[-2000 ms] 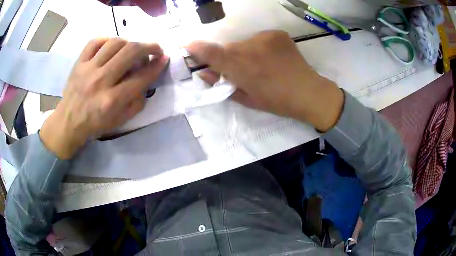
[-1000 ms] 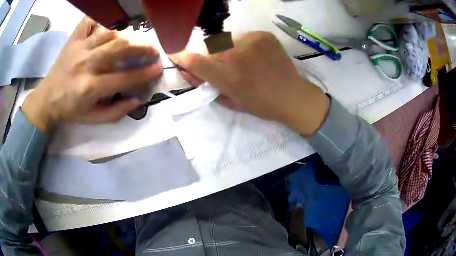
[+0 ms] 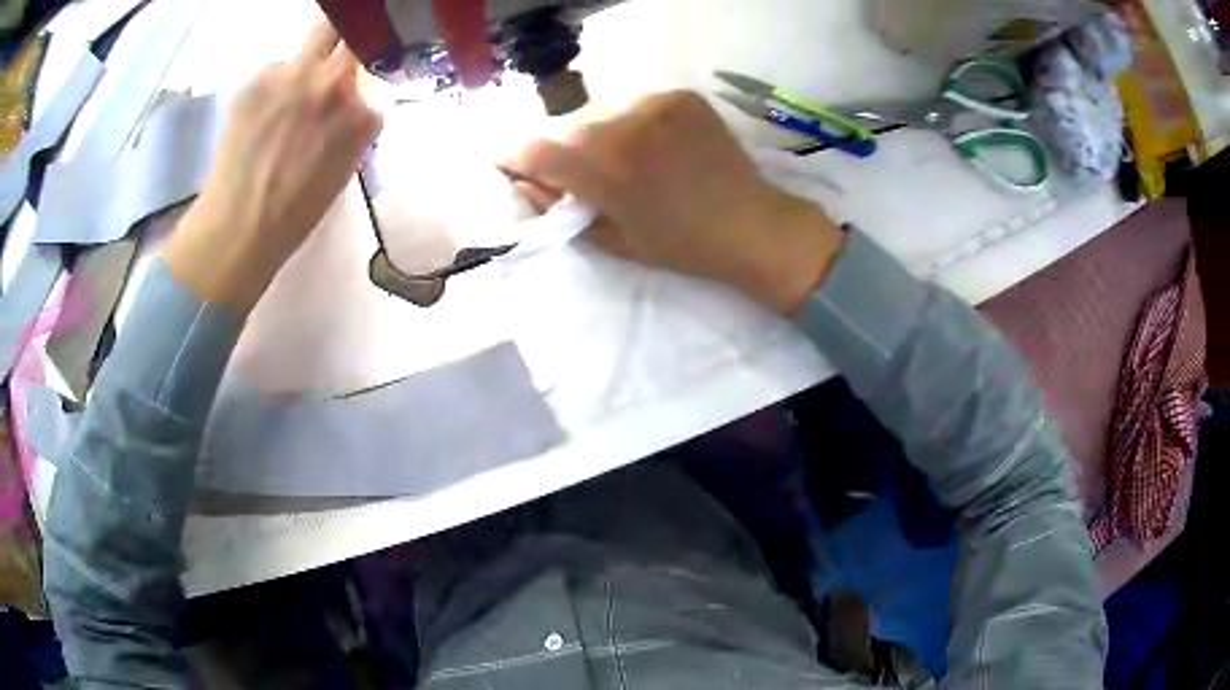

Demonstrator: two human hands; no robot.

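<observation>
My left hand [image 3: 286, 169] is beside the needle area at the left, fingers together near the bright lamp; what its fingertips hold is lost in glare. My right hand [image 3: 675, 189] is shut on narrow white tape pieces [image 3: 556, 229] at the right of the needle area. The red and dark sewing machine head [image 3: 465, 38] is at the top. A grey band piece [image 3: 391, 434] lies near the front table edge, under no hand. Another band piece [image 3: 122, 182] lies left of my left hand.
Waiting bands [image 3: 54, 124] fan out at far left with pink scrap. Green and blue snips [image 3: 809, 119], green-handled scissors [image 3: 1001, 155], a speckled bundle [image 3: 1083, 101] and a yellow item [image 3: 1157, 95] are at the upper right. Red-and-white checked cloth [image 3: 1157, 391] lies at right.
My left hand has moved up and back past the needle area, uncovering the dark plate in the table. My right hand stays close to the needle area with the white tape. The view has shifted.
</observation>
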